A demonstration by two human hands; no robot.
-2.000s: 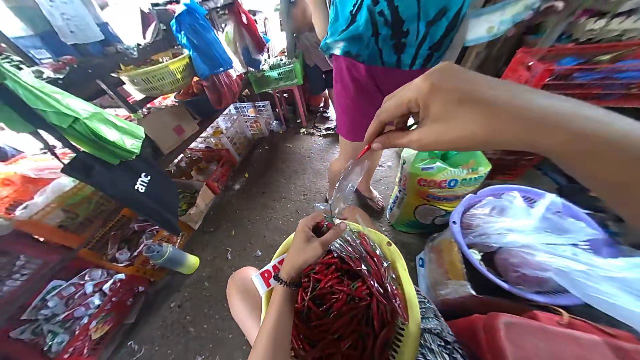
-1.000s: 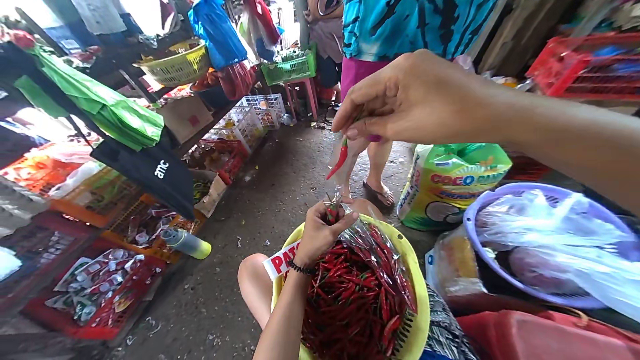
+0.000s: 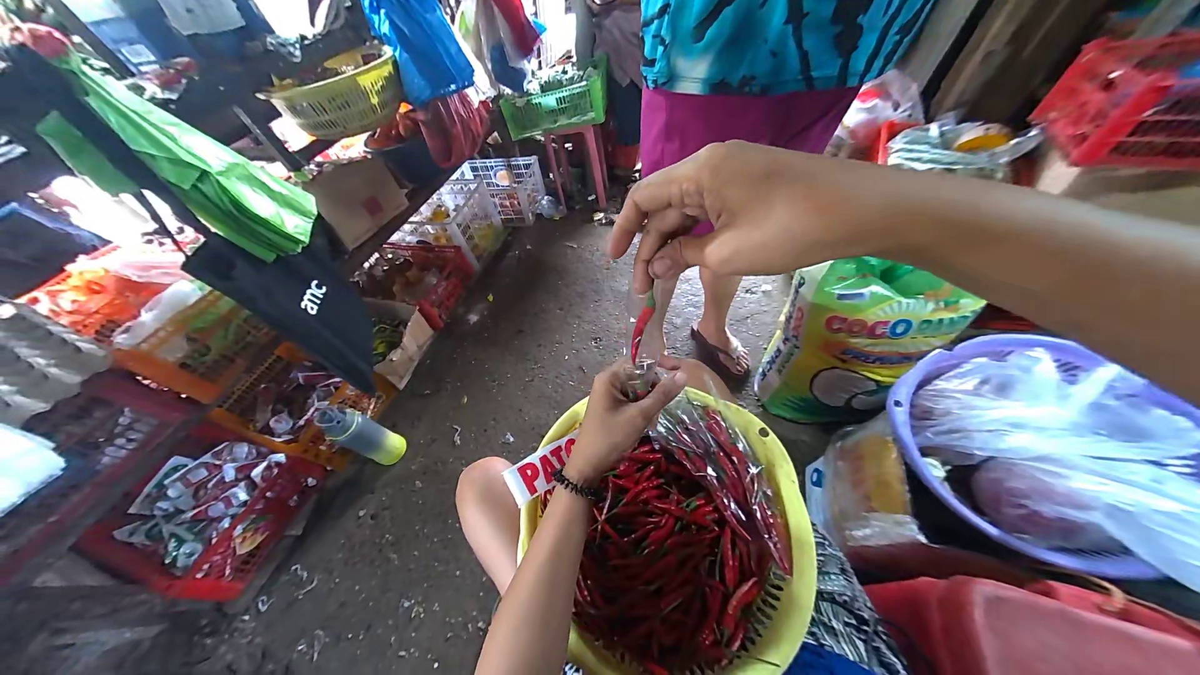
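Observation:
A yellow plastic basket full of red chili peppers rests at my lap. Over its far rim my left hand grips the mouth of a small clear plastic bag. My right hand is above it, thumb and fingertips at the green stem end of one red chili, which hangs tip down at the bag's mouth. A larger clear bag of chilies lies on the pile. A card with red print sticks out at the basket's left rim.
A person in sandals stands just ahead. At right are a green and yellow sack, a purple basket with plastic bags and a red container. Crates, including a red one, and a bottle line the left.
My right hand has lowered the chili from above to the mouth of the small bag in my left hand. The left hand stays over the basket's far rim.

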